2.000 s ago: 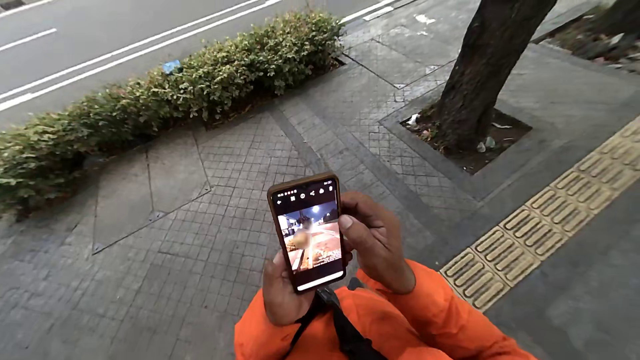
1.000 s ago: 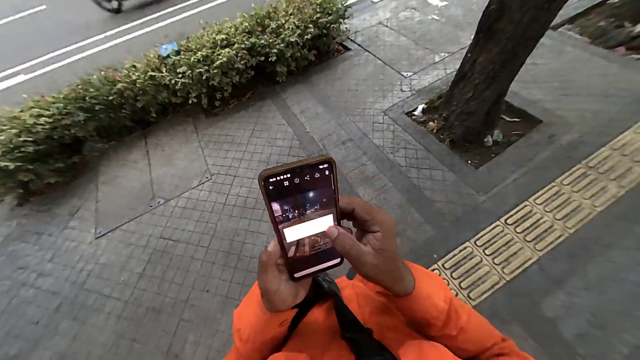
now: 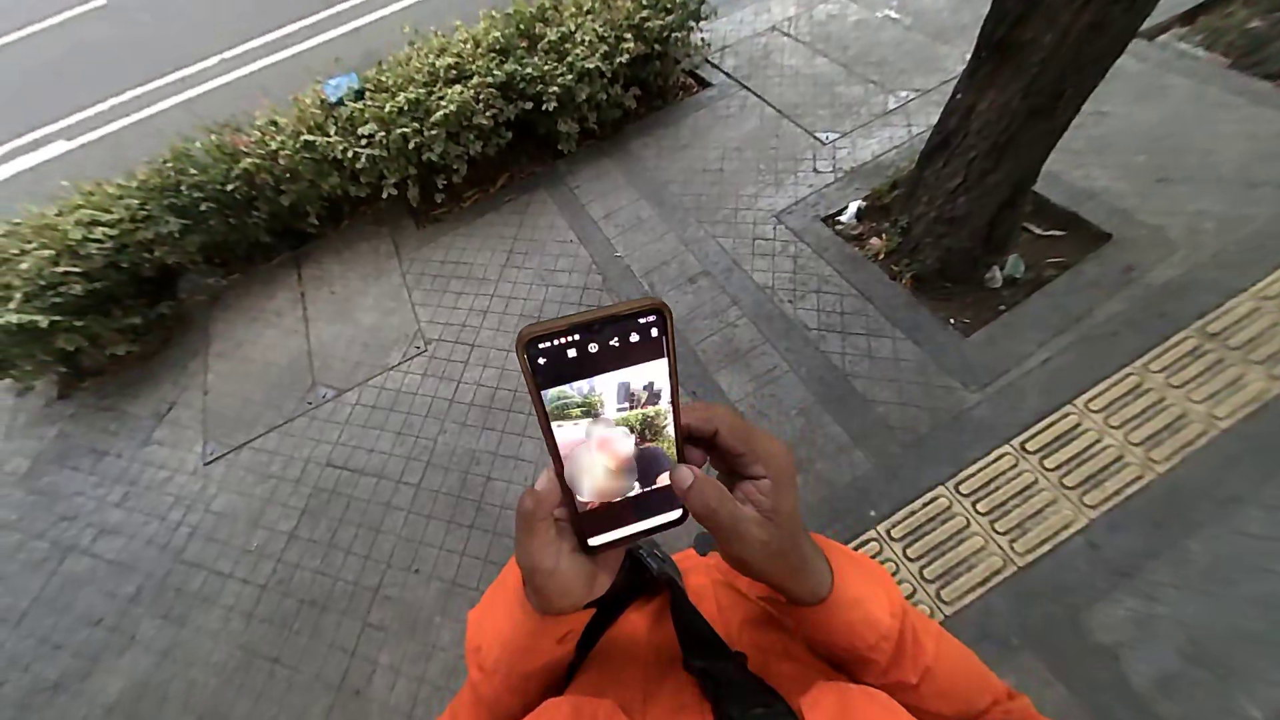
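Note:
A smartphone in a brown case (image 3: 606, 425) is held upright in front of my orange sleeves, its lit screen showing a partly blurred outdoor photo with a row of icons above it. My left hand (image 3: 562, 550) grips its lower left side, the thumb along the edge. At the lower right side my right hand (image 3: 755, 500) also holds the phone, with the thumb tip at the screen's edge and the fingers partly hidden behind it. A black strap with a buckle (image 3: 655, 565) hangs over the orange clothing just below the phone.
Grey paving (image 3: 330, 520) surrounds me. A clipped hedge (image 3: 400, 140) separates it from a road (image 3: 180, 60) with white lines. To the right, a tree trunk (image 3: 1010, 130) rises from a square soil pit with litter, and a yellow tactile paving strip (image 3: 1050, 470) runs diagonally.
The photo on the phone screen has changed from a night scene to a daylight one. A white box over the picture one second ago is gone. My right thumb has moved from the screen towards its right edge.

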